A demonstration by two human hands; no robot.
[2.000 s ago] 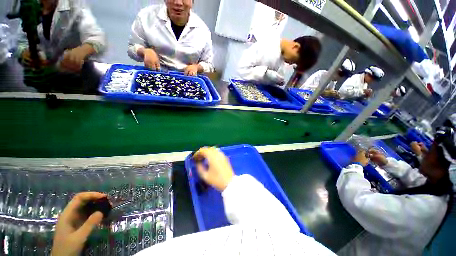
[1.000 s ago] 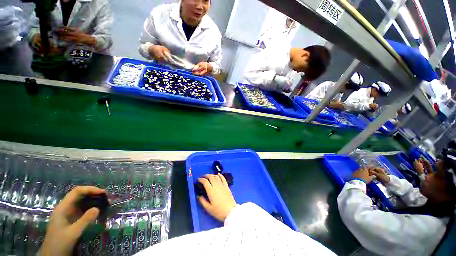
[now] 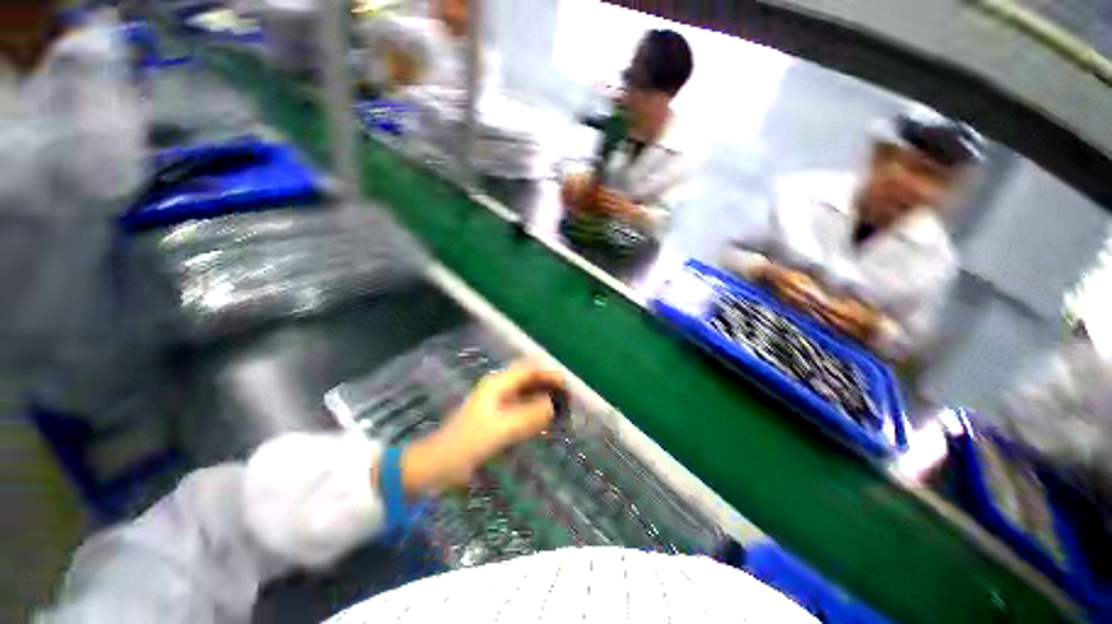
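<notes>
My left hand (image 3: 488, 427), with a blue band at the wrist, is over the clear blister tray (image 3: 610, 488). Its thumb and fingers are closed around a small black housing (image 3: 560, 402), mostly hidden by the fingers. Rows of green circuit boards show blurred in the tray. Part of the blue bin (image 3: 793, 585) shows at the bottom edge, right of the tray. My right hand is not in view; white gridded cloth covers the bottom centre.
The green conveyor belt (image 3: 634, 378) runs diagonally beyond the tray, with a pale edge rail. Across it are people in white coats and a crowded blue parts bin (image 3: 793, 366). At left are stacked clear trays (image 3: 268, 262), another blue bin (image 3: 232, 177) and a blurred person.
The view has swung left and is blurred. My left hand still holds the black housing over the tray. My right hand, last seen in the blue bin, has left the picture.
</notes>
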